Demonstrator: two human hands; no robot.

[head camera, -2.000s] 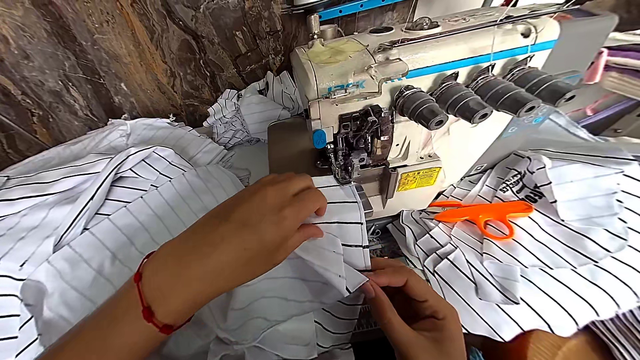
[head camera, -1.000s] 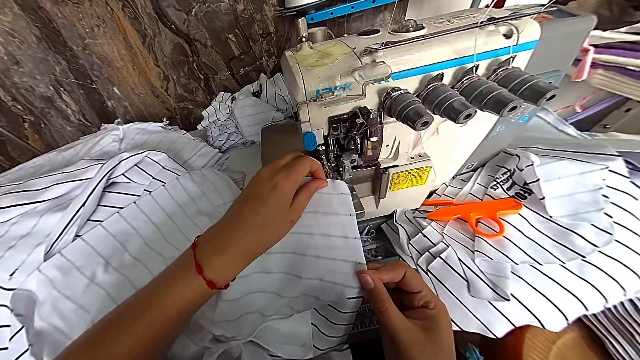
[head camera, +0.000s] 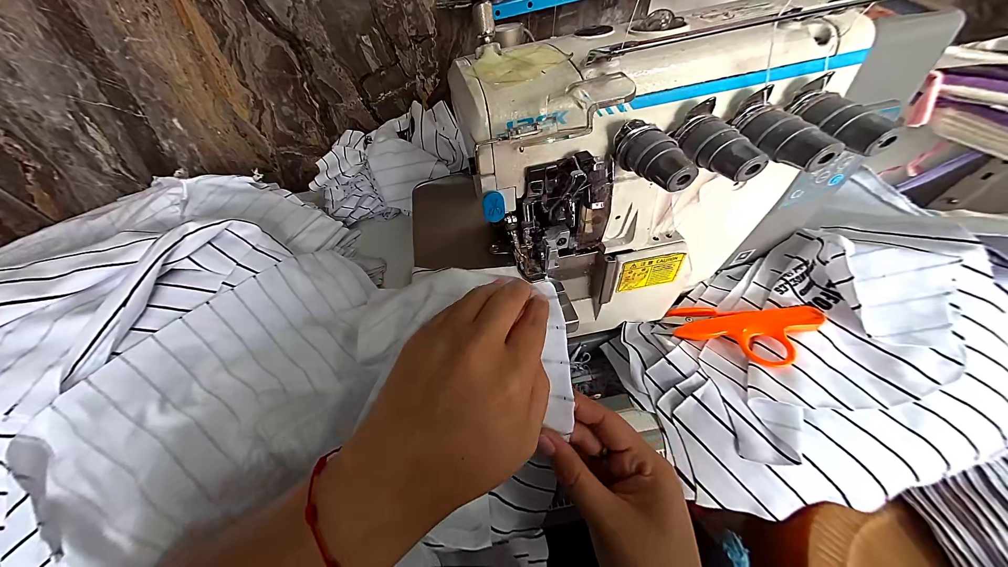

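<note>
White striped fabric lies at the presser foot of a Jack overlock sewing machine. My left hand, with a red cord at the wrist, rests on this fabric just in front of the foot; its fingertips are bent down and partly hidden. Nearer to me, my right hand pinches the fabric's right edge between thumb and fingers. Orange thread snips lie to the right on more striped fabric, which bears dark print.
A large heap of striped fabric covers the left side. Crumpled striped pieces lie behind the machine's grey plate, by the brown marbled wall. Several black tension dials jut from the machine's front. Folded cloth is stacked at far right.
Two seconds ago the fabric's near corner was folded over between my hands; one second ago it lay spread flat. Since then my left hand has moved toward me, down the fabric, closer to my right hand.
</note>
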